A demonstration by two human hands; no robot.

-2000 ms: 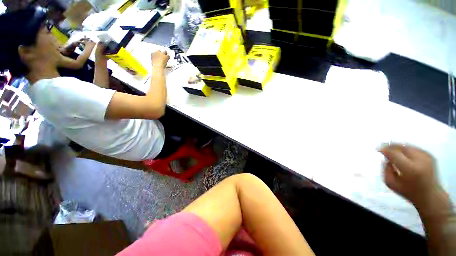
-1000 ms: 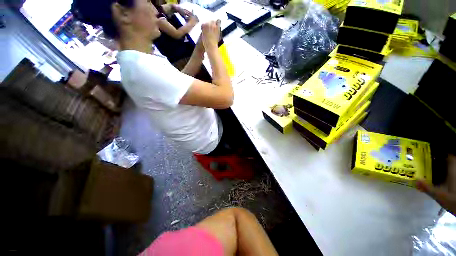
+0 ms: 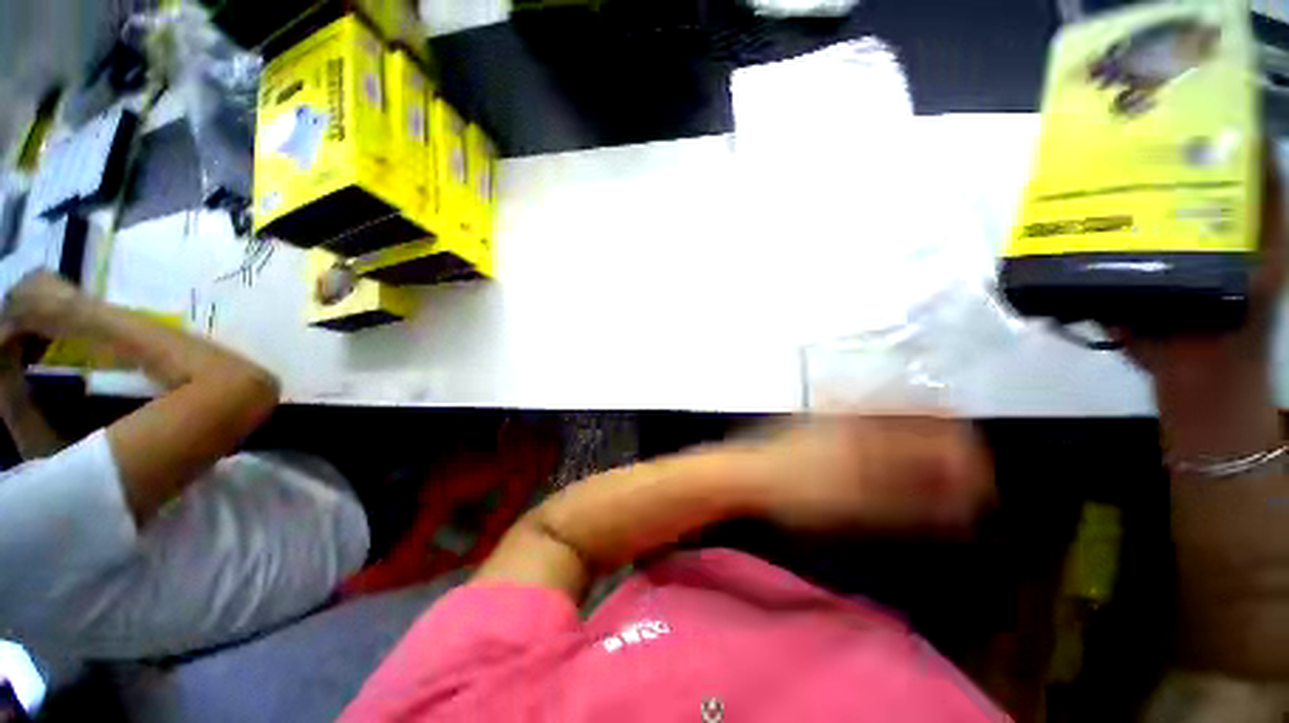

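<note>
A yellow retail box [image 3: 1138, 156] with a black base is raised at the upper right, its front with an earbud-like picture facing me. My right hand [image 3: 1199, 360] holds it from behind and below; most of the fingers are hidden. My left hand [image 3: 898, 473] is badly blurred at the table's front edge, so its fingers cannot be made out. A clear poly bag [image 3: 919, 353] lies crinkled on the table just above my left hand; I cannot tell if they touch. A whitish sheaf of bags [image 3: 827, 99] lies at the far side.
Stacked yellow-black boxes [image 3: 332, 141] stand on the white table [image 3: 622, 283] at the left, with a smaller box [image 3: 361, 300] in front. A coworker's arm [image 3: 184, 374] is at far left. A red stool [image 3: 460, 516] is below. Yellow edges [image 3: 1089, 565] show low at the right.
The view has swung right and down. The box lying flat at the right is gone from there, and my right hand now holds a box up. My left forearm has come into view across the front.
</note>
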